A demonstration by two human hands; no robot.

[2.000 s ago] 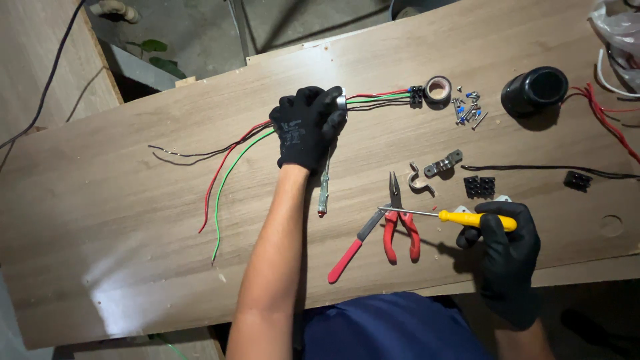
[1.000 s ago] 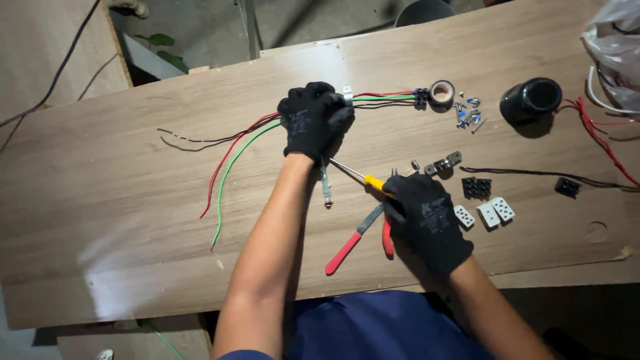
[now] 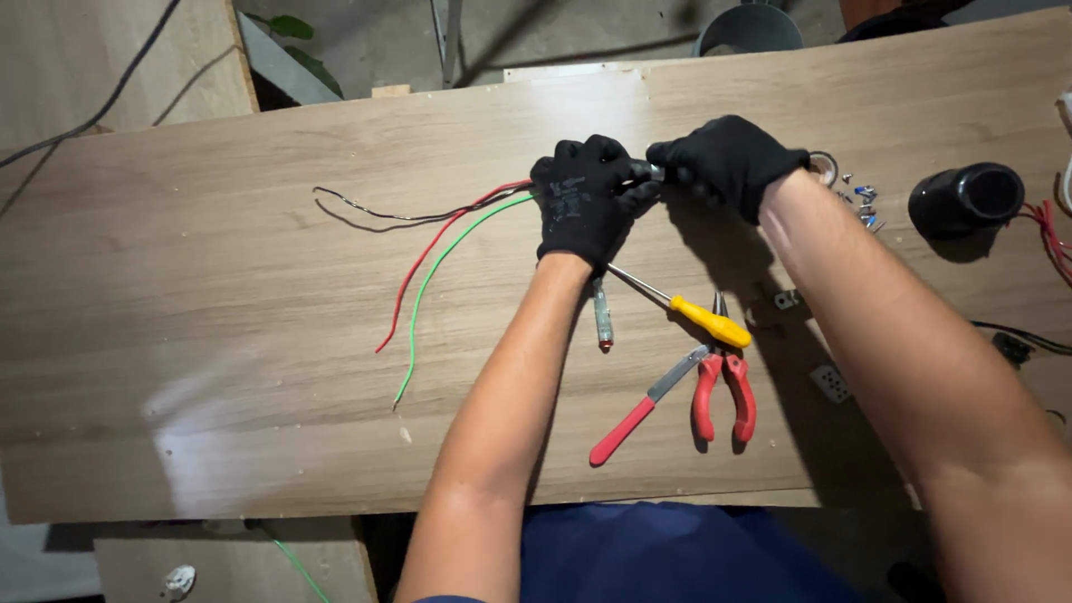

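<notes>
My left hand (image 3: 586,197), in a black glove, grips a small metal piece (image 3: 657,172) between thumb and finger. Fingers of my right hand (image 3: 724,167), gloved too, are at the other side of that piece; whether they grip it is unclear. Red (image 3: 423,272), green (image 3: 431,272) and dark wires (image 3: 410,218) run out to the left from under my left hand. Below it lie a screwdriver with a yellow handle (image 3: 712,322) and a clear-handled tester screwdriver (image 3: 603,316). Closer to me are red-handled long-nose pliers (image 3: 724,394) and a red-handled blade tool (image 3: 645,410).
Behind my right wrist is a roll of tape (image 3: 824,167), with loose screws (image 3: 867,201) beside it. A black cylindrical container (image 3: 963,201) lies at the right near red wires (image 3: 1051,239). A white perforated piece (image 3: 829,383) and a dark terminal block (image 3: 1012,347) sit near my right forearm.
My right hand has let go of the yellow screwdriver, which now lies on the table, and has moved up beside my left hand. The pliers are uncovered again.
</notes>
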